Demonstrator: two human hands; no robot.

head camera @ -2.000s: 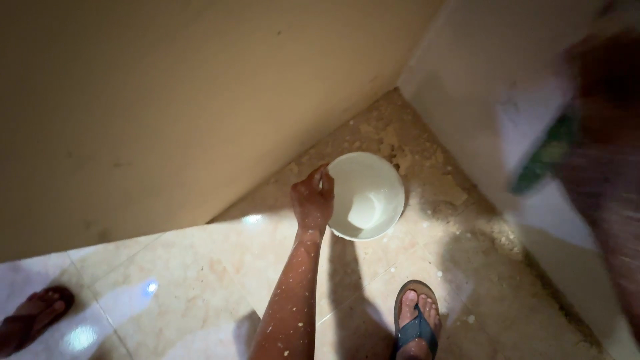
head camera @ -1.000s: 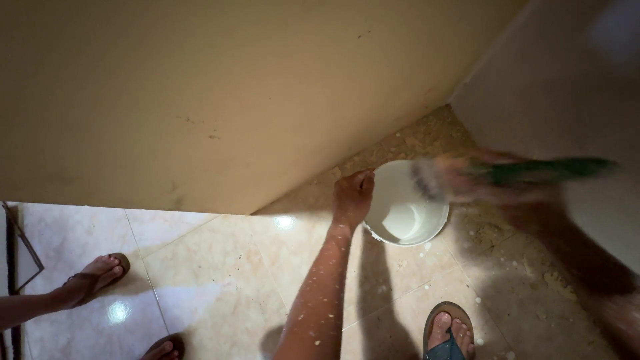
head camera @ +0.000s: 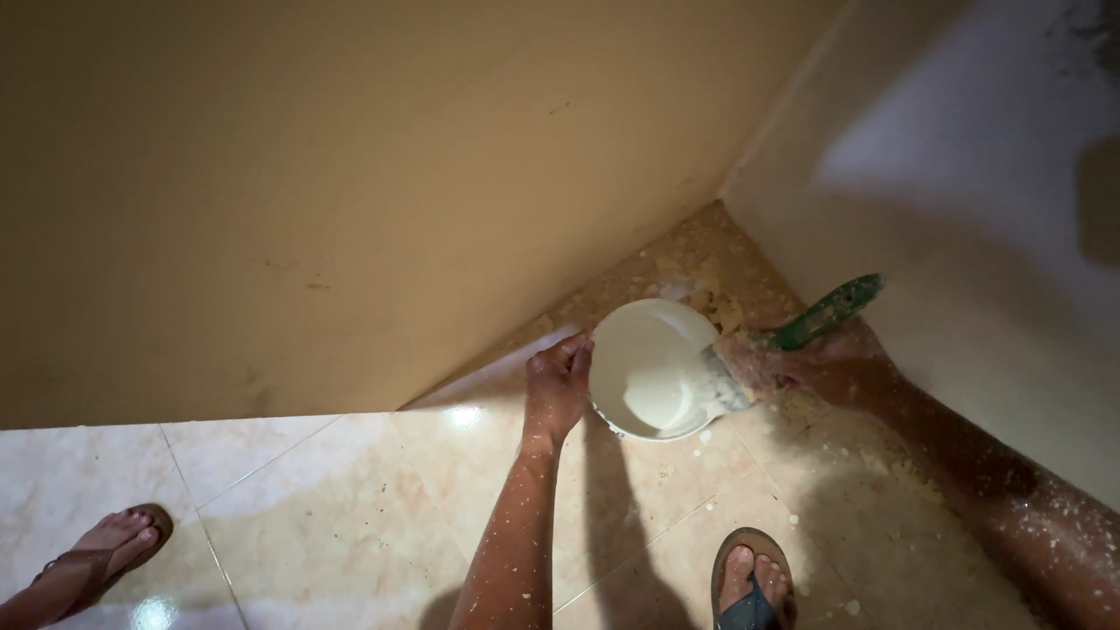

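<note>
My left hand (head camera: 558,385) grips the left rim of a round white bucket (head camera: 612,398), which holds some whitish paint. Closed around a paintbrush with a green handle (head camera: 829,313), my right hand (head camera: 801,359) is at the bucket's right side. The brush's bristles (head camera: 726,381), coated whitish, are at the right rim, pointing down; whether they touch it I cannot tell. White specks dot both of my forearms.
A beige wall (head camera: 350,192) fills the upper left and meets a paler wall (head camera: 927,245) at a corner. The tiled floor (head camera: 350,525) bears paint drips. A sandalled foot (head camera: 748,582) is below the bucket; another person's foot (head camera: 118,538) stands at the left.
My right hand, with the brush, has come from the right wall side to the bucket's right rim. My left hand has stayed on the bucket.
</note>
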